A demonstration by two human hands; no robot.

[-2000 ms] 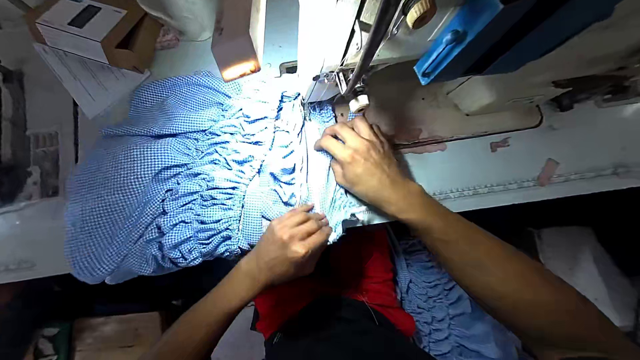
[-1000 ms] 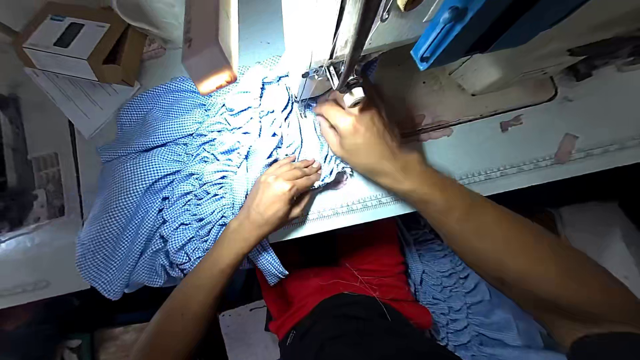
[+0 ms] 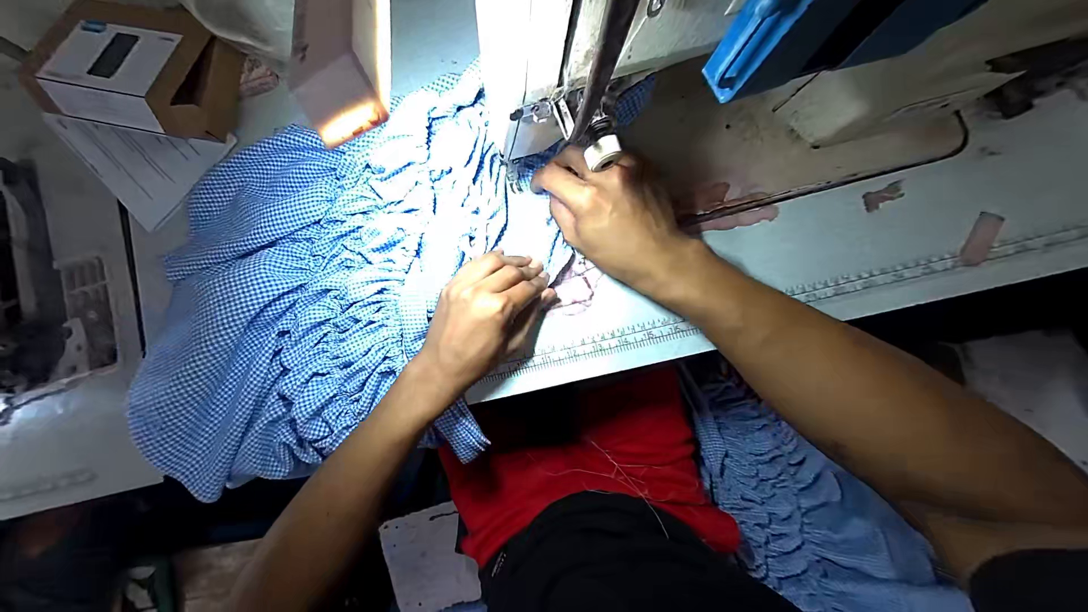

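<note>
A gathered blue-and-white gingham garment (image 3: pixel 314 280) lies over the sewing machine bed and table, its right edge under the presser foot (image 3: pixel 514 174). My left hand (image 3: pixel 489 310) rests on the fabric's near right edge with fingers curled, the fingertips partly hidden. Right beside the needle area, my right hand (image 3: pixel 608 208) pinches the fabric edge between thumb and fingers, just below a white round knob (image 3: pixel 603 153) of the machine. The stitching point is washed out by the lamp's glare. A strip of the gingham hangs over the table's front edge.
An opened cardboard box (image 3: pixel 127 72) and a printed paper (image 3: pixel 140 161) lie at the upper left. A blue object (image 3: pixel 765 42) juts in at the upper right. A ruler tape (image 3: pixel 629 340) runs along the table's front edge. More gathered blue fabric (image 3: pixel 790 501) hangs by my lap.
Compared with two seconds ago, my left hand sits farther up from the table's front edge, and a strip of fabric now hangs over that edge. My right hand stays near the presser foot.
</note>
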